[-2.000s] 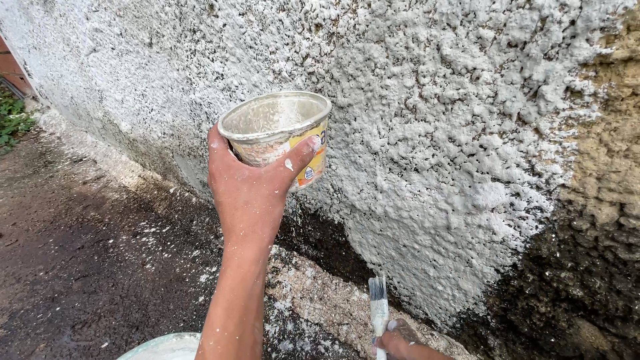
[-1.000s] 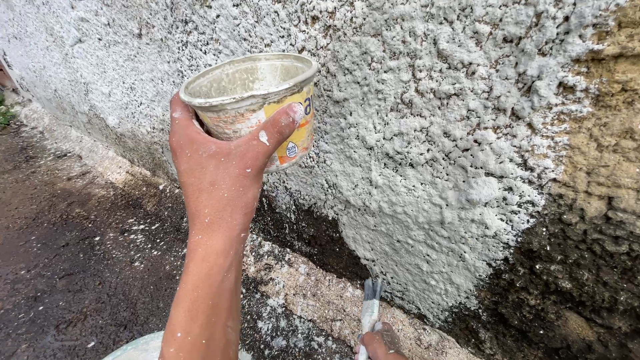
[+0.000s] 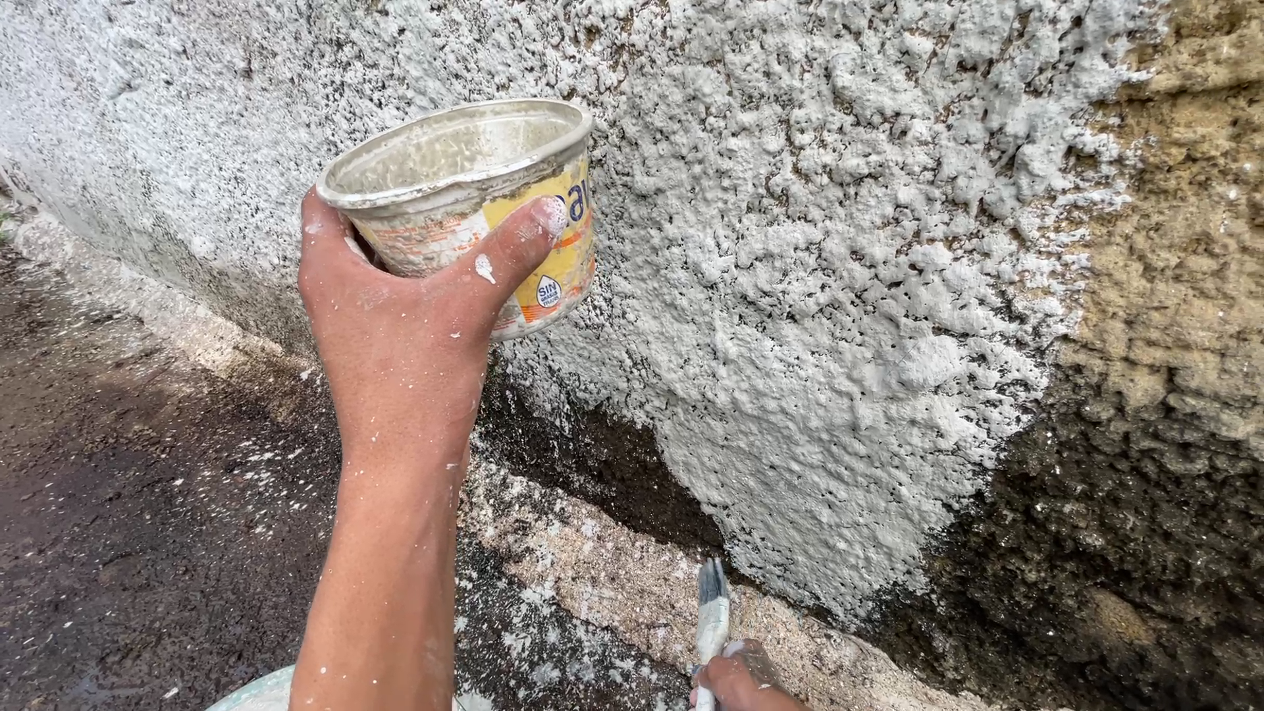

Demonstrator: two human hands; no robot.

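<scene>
My left hand (image 3: 395, 326), flecked with white paint, grips a paint-smeared plastic tub (image 3: 444, 227) with a yellow and orange label, its thumb across the label. The tub is tilted a little in front of the rough wall (image 3: 770, 296), and its inner wall is coated with pale paint; its bottom is hidden. Low in the view, my right hand (image 3: 746, 681) holds a paintbrush (image 3: 712, 617) by its paint-covered handle, bristles up, near the foot of the wall. White paint covers much of the wall.
Unpainted tan and dark wall (image 3: 1165, 415) lies at the right. A pinkish stone ledge (image 3: 612, 583) runs along the wall's base beside dark, paint-spattered ground (image 3: 148, 494). The rim of a pale container (image 3: 252, 691) shows at the bottom edge, partly behind my left forearm.
The brush and my right hand stay low near the wall's foot, with the brush more upright than one second ago. The tub remains in my left hand. The view has shifted somewhat.
</scene>
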